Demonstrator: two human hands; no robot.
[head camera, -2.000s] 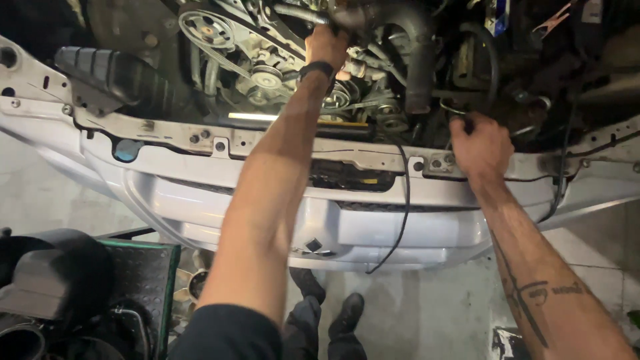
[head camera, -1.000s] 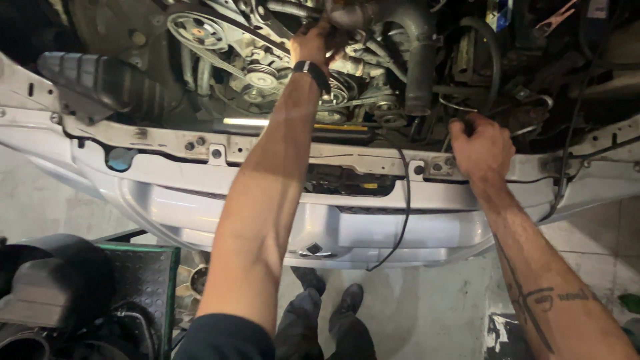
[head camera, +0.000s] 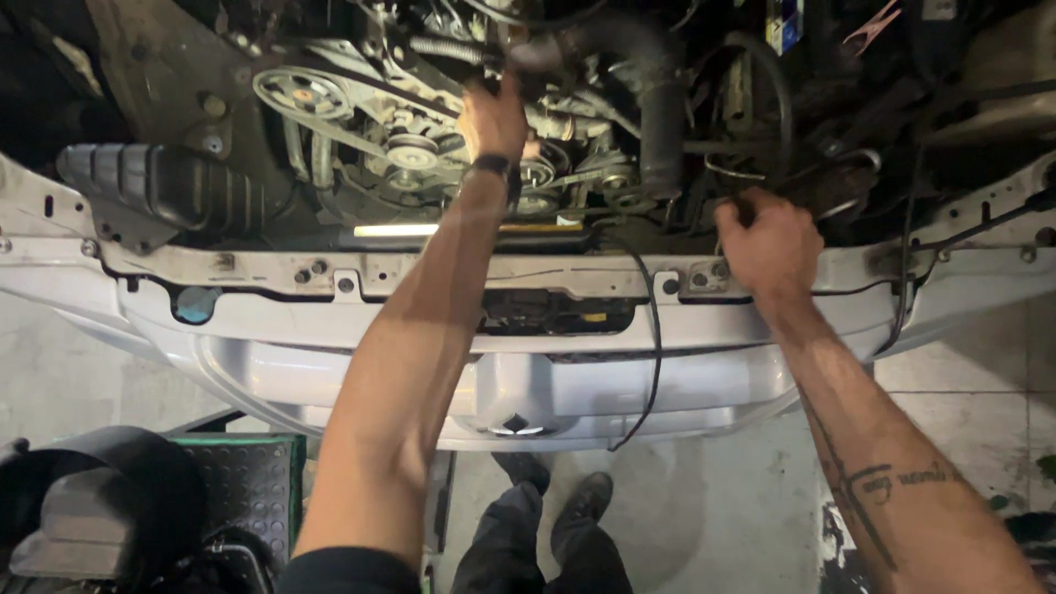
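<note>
My left hand (head camera: 495, 120) reaches into the engine bay beside the belt-driven pulleys, its fingers hidden among dark hoses and partly blurred; whether it grips anything does not show. A large black rubber hose (head camera: 662, 124) curves down to its right. A ribbed drive belt (head camera: 355, 140) runs from a spoked pulley (head camera: 303, 95) to a smaller pulley (head camera: 412, 151). My right hand (head camera: 771, 239) rests with curled fingers at the upper radiator support panel (head camera: 561, 276), near a thin metal pipe (head camera: 734, 172); what lies under its fingers is hidden. A lit work lamp (head camera: 396, 231) lies behind the panel.
A white car bumper (head camera: 701, 379) spans the view below the engine bay. From the panel hangs a black cable (head camera: 657, 346). A ribbed black plastic box (head camera: 157, 186) is at the left. Black parts (head camera: 99, 511) stand on a green-edged mat (head camera: 264, 487) at the lower left.
My left hand has shifted slightly among the hoses above the pulleys. My right hand stays in about the same place at the panel.
</note>
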